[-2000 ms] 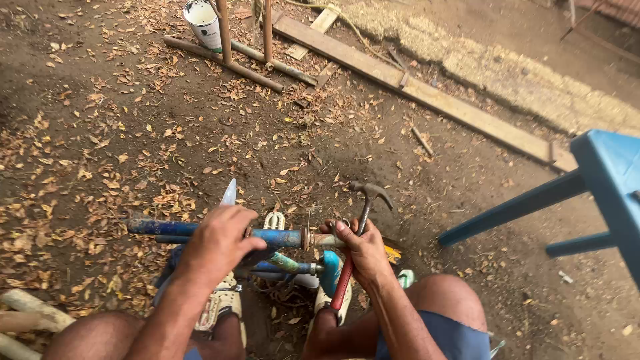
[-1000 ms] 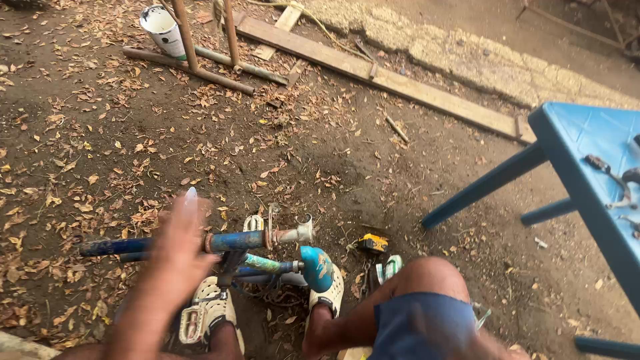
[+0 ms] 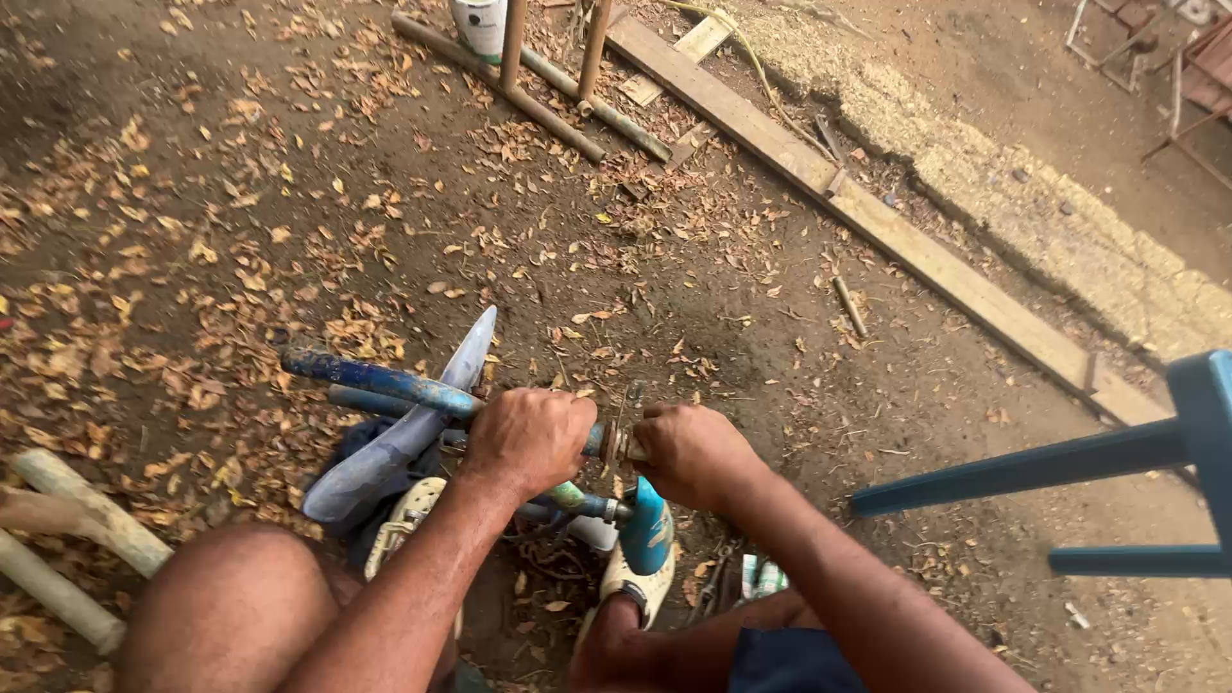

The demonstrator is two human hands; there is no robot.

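Note:
A blue-painted metal tube (image 3: 375, 377), scuffed and part of what looks like a bicycle frame, lies across in front of my knees. My left hand (image 3: 534, 438) is closed around this tube near its right end. My right hand (image 3: 688, 452) grips the pale end piece (image 3: 630, 447) just beyond a rusty collar (image 3: 608, 445). Below the hands are a thinner blue tube with a green section (image 3: 566, 497) and a rounded turquoise part (image 3: 646, 527). A curved grey-blue fender-like piece (image 3: 385, 460) crosses behind the tube at the left.
Two cream clogs (image 3: 654, 587) are on my feet. A blue plastic table (image 3: 1208, 433) stands at the right on the dirt. A long wooden plank (image 3: 924, 260), metal pipes (image 3: 553, 125) and a white bucket (image 3: 481, 27) lie or stand farther off; more pipes (image 3: 91, 505) are at the left.
Two seconds ago my right hand held a claw hammer; now it grips the tube's end piece without it. My left hand, lifted and blurred a second ago, is back around the blue tube.

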